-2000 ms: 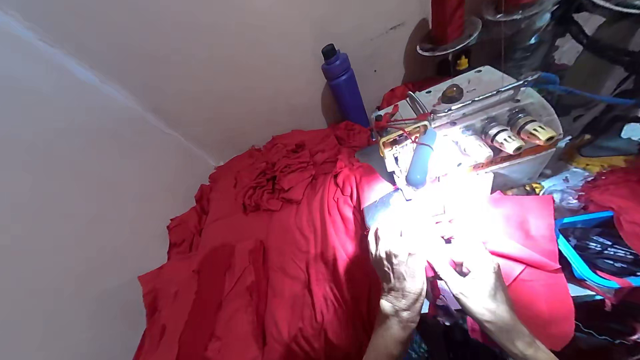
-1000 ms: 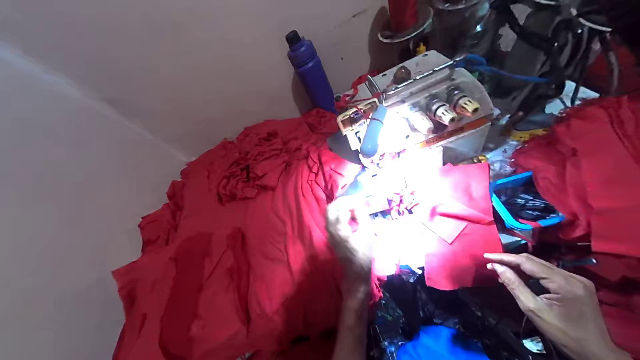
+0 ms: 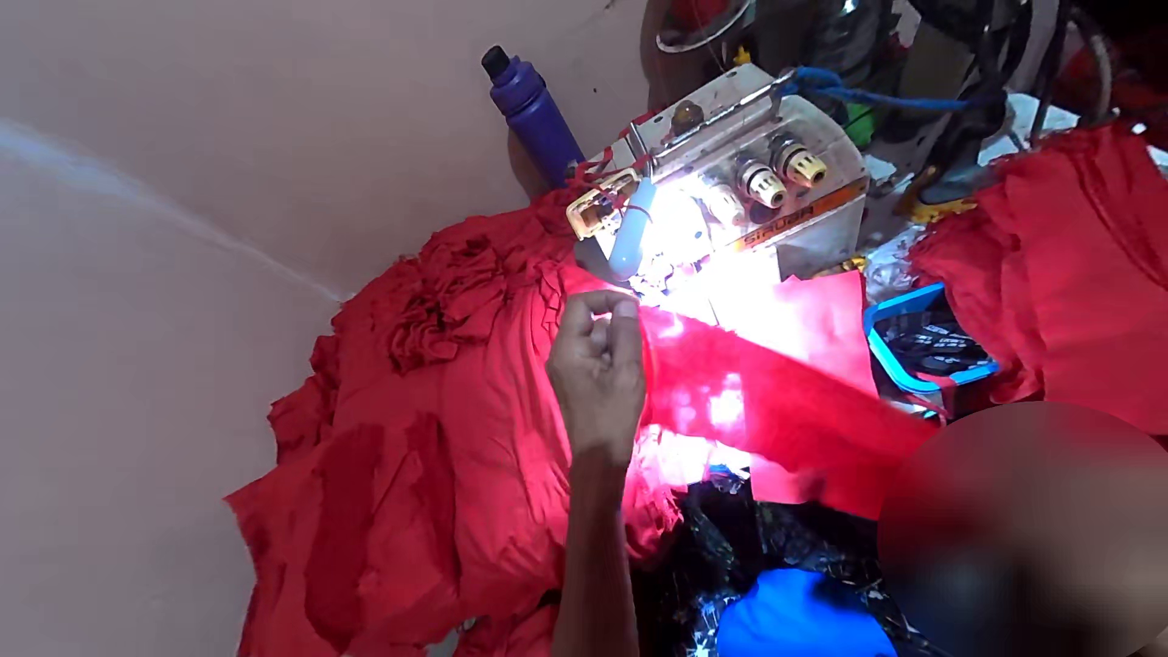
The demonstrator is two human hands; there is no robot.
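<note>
My left hand is in front of an overlock sewing machine, its thumb and forefinger pinched on the left end of a red cloth piece. That cloth stretches to the right, below the brightly lit needle area, and its right end passes behind a blurred patch. My right hand cannot be made out; the blurred patch covers the lower right. Beneath the held cloth lies a flat red fabric panel. Glare hides the presser foot and needle. Left of my hand, a large heap of red fabric reaches the wall.
Behind the heap stands a purple bottle. A blue-rimmed container holding dark items sits right of the machine, near more stacked red fabric. Lower down are black plastic and a bright blue thing.
A red cloth piece now stretches rightward from my left hand across the flat panel. My right hand, seen open beside the panel one second ago, is no longer discernible.
</note>
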